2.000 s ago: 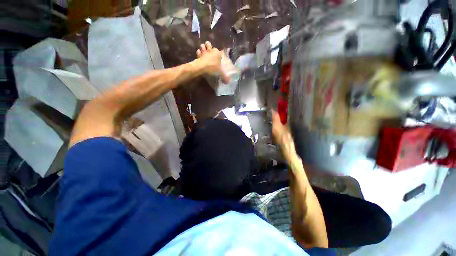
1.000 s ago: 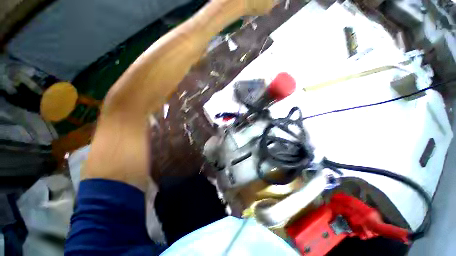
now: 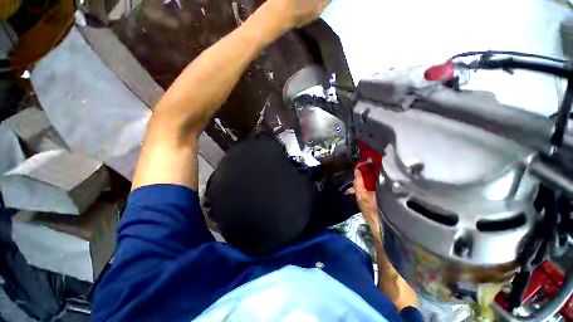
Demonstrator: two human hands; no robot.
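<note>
The cutting machine's silver-grey motor (image 3: 452,207) fills the right side, close to the camera. Its red handle (image 3: 369,165) shows at the motor's left. My right hand (image 3: 361,181) is closed at this handle, partly hidden by the motor. The shiny metal base plate (image 3: 319,124) lies on the dark table left of the handle. The lay's white top sheet (image 3: 440,31) is at the upper right. My left hand (image 3: 308,9) is at the lay's left edge, cut by the top of the picture. Its fingers are blurred and its grip cannot be told.
Cut bundles (image 3: 94,94) with pale tops and grey-tan sides are piled at the left. Small scraps lie on the dark brown table (image 3: 182,38). Black cable (image 3: 521,63) crosses the upper right. A black rounded shape (image 3: 257,195) sits below the base plate.
The view has swung, with the motor now large at the right and the cut bundles back in view. My right hand shows again at the red handle. My left hand remains at the top edge.
</note>
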